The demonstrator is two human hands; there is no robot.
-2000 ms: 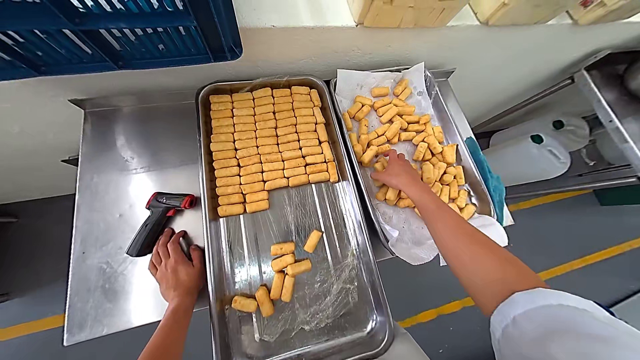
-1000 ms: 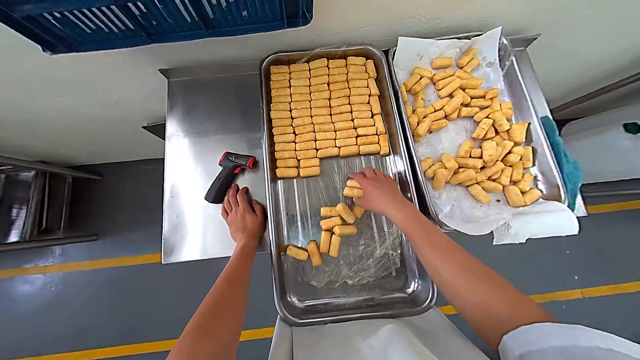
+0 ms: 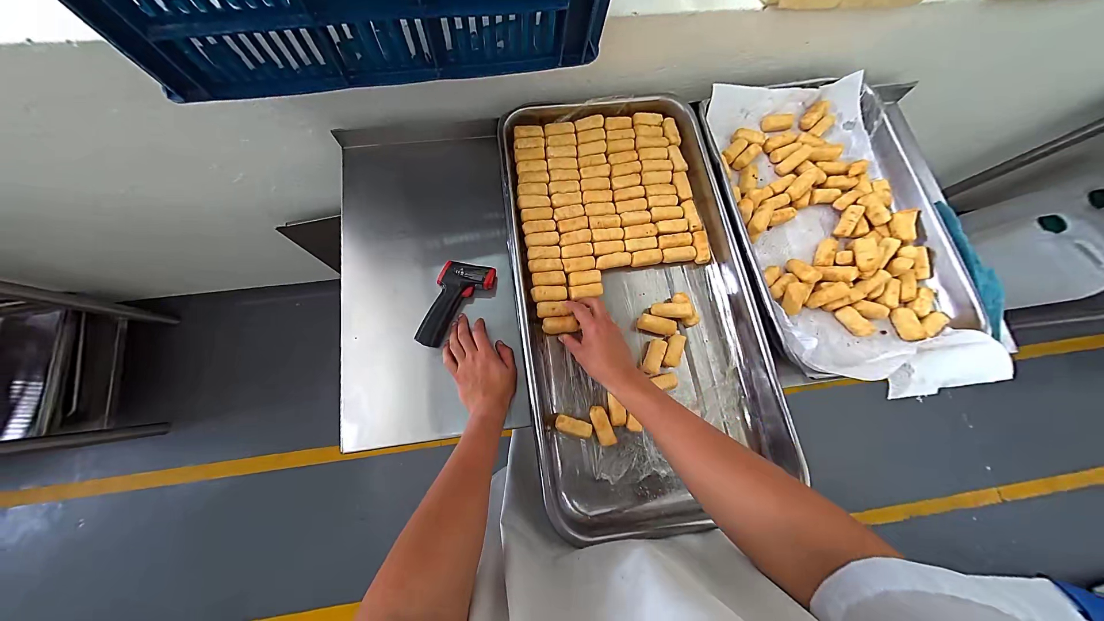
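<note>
My right hand is over the metal tray, its fingertips at a golden food roll at the lower left end of tightly packed rows. Whether the fingers grip that roll or only touch it is not clear. Several loose rolls lie to the right of this hand and below it, on clear film. My left hand rests on the steel table with fingers spread, holding nothing, just below a black and red infrared thermometer gun.
A second metal tray, lined with white paper, holds a loose pile of rolls at the right. Beside it is a teal cloth. A blue plastic crate sits above the steel table. White containers stand far right.
My right hand has moved from the paper-lined tray to the loose rolls, then left to the packed rows. More rolls lie loose in the tray, and the rows' left end extends further down. My left hand stays beside the thermometer.
</note>
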